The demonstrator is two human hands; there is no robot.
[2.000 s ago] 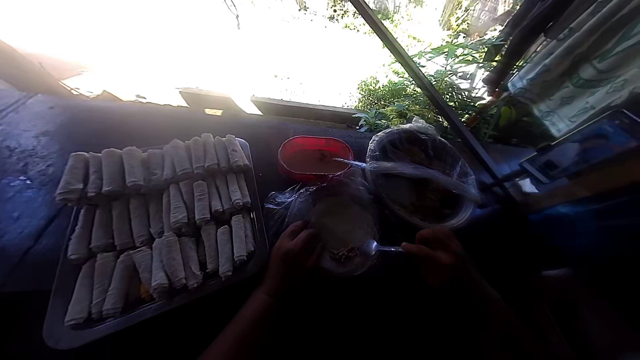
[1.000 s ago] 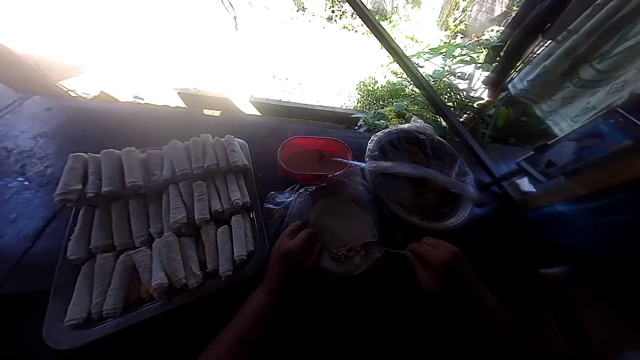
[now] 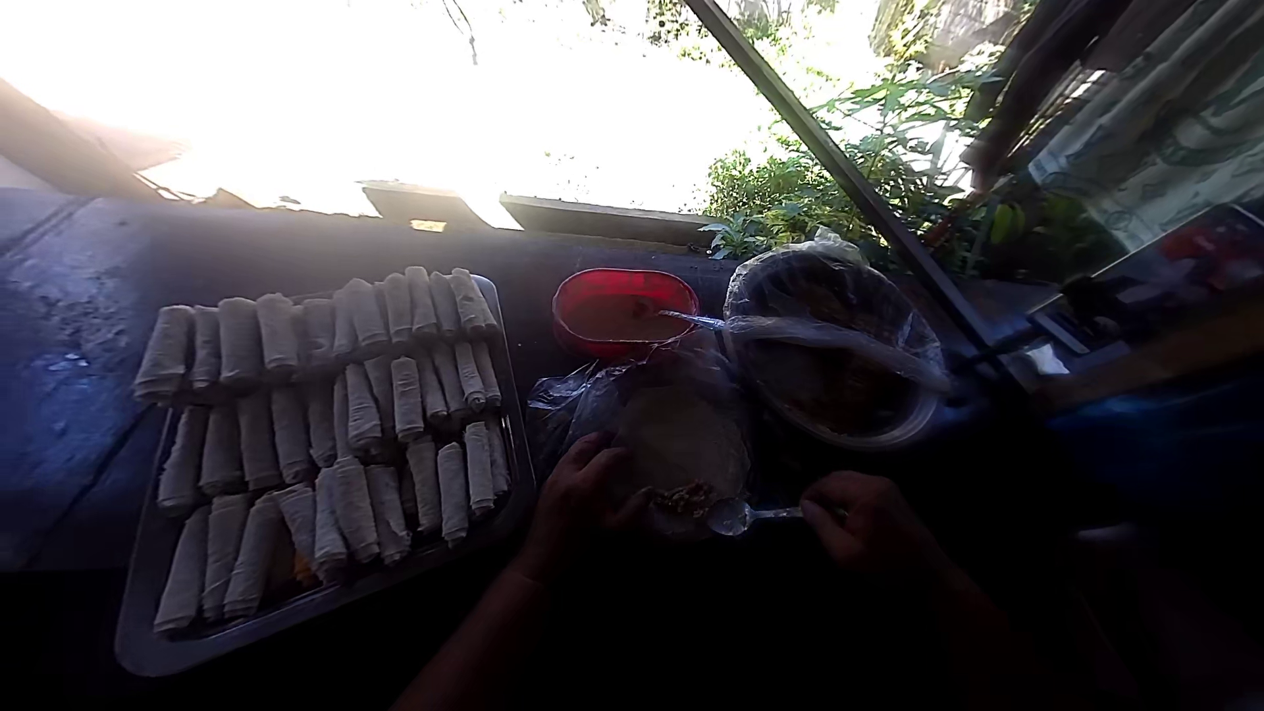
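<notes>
A round, pale wrapper sheet [image 3: 681,434] lies on clear plastic in front of me, with crumbly filling [image 3: 686,500] near its lower edge. My left hand [image 3: 583,489] rests at the left side of the wrapper; whether its fingers grip the edge is too dark to tell. In my right hand [image 3: 854,518] is the handle of a metal spoon [image 3: 731,516], its bowl just right of the filling. Behind the wrapper sits a red oval tub [image 3: 624,308] of pale content with a utensil in it. A plastic-covered bowl [image 3: 918,420] of dark filling stands to its right.
At the left, a metal tray [image 3: 148,632] holds several rows of rolled wrappers [image 3: 257,434], stacked in places. A slanting bar [image 3: 820,128] crosses the right side, with green plants [image 3: 780,197] beyond it. Dark items stand at the far right.
The spoon's bowl was over the right part of the wrapper two seconds ago and now lies lower, beside the filling. My left hand has stayed at the wrapper's left side.
</notes>
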